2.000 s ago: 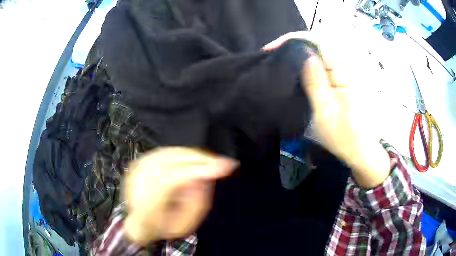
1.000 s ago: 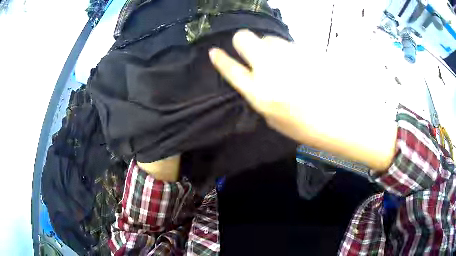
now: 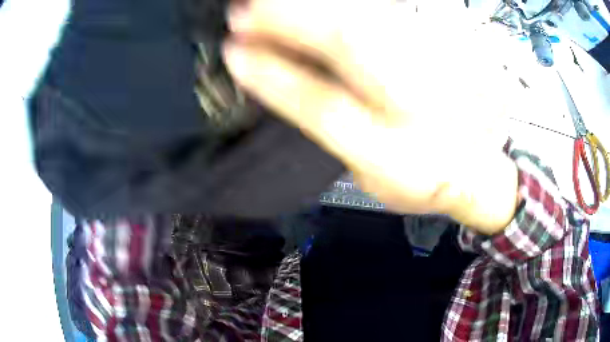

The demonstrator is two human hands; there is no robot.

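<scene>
A dark garment with smooth black lining (image 3: 134,87) fills the upper left of the head view, blurred and raised close to the camera. A small olive plaid patch (image 3: 217,90) shows on it beside my right fingertips. My right hand (image 3: 348,107) reaches in from the right, large, blurred and overexposed. Its fingers lie at the garment's patch; whether they pinch the cloth cannot be told. My left hand is hidden behind or inside the garment; only its red plaid sleeve (image 3: 127,267) shows below the cloth.
Scissors (image 3: 586,167) with one red and one yellow handle lie at the right on the white tabletop (image 3: 535,93). Metal machine parts (image 3: 540,43) stand at the upper right. A ruler scale (image 3: 354,199) runs along the table's front edge. Dark plaid cloth (image 3: 214,274) lies over the lap.
The garment has moved left and come closer to the camera. My right hand has moved left and up with its fingers nearer together. My left sleeve has moved left.
</scene>
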